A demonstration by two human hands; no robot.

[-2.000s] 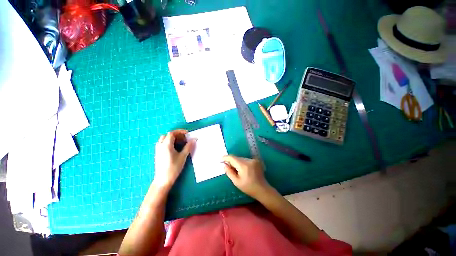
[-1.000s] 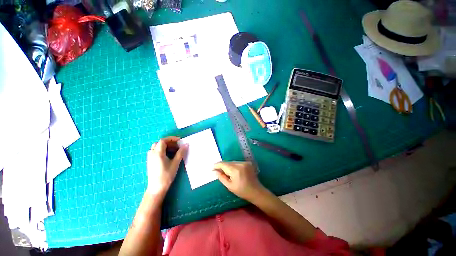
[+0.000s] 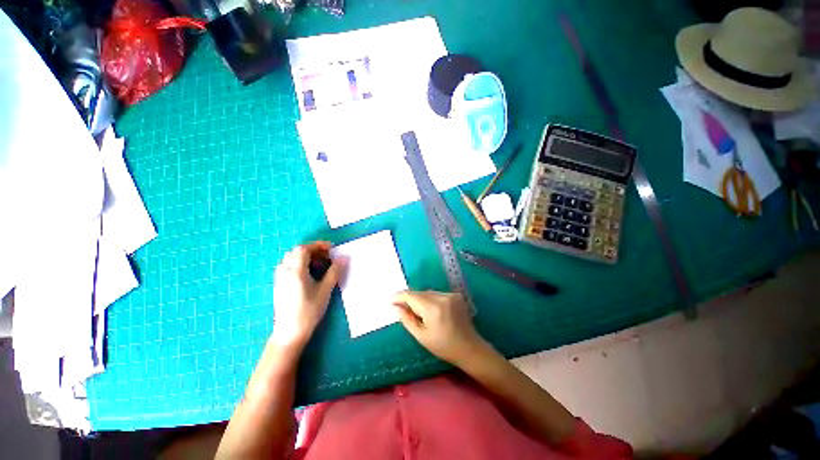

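A small white card point(image 3: 373, 283) lies on the green gridded mat, slightly turned, close in front of my body. My left hand point(image 3: 306, 287) is at its upper left edge, with thumb and curled fingertips meeting at the card. My right hand point(image 3: 436, 322) is at its right edge, with thumb and forefinger pinched together on the card's border. Whether a thin tool is between those fingertips is too small to tell. Two overlapping steel rulers point(image 3: 433, 202) lie just right of the card, their near end beside my right hand.
A printed sheet point(image 3: 360, 184) lies beyond the card, with a light blue oval case point(image 3: 485, 117) and dark round object point(image 3: 447, 81). Right are a dark slim tool point(image 3: 510, 272), calculator point(image 3: 580, 193), long ruler point(image 3: 649, 193), scissors point(image 3: 741, 190) and hat point(image 3: 746, 58). Paper stack point(image 3: 54, 216) at left.
The camera view has shifted a little. My right fingertips sit slightly further in over the card's right edge than two seconds ago. My left hand keeps its place at the card.
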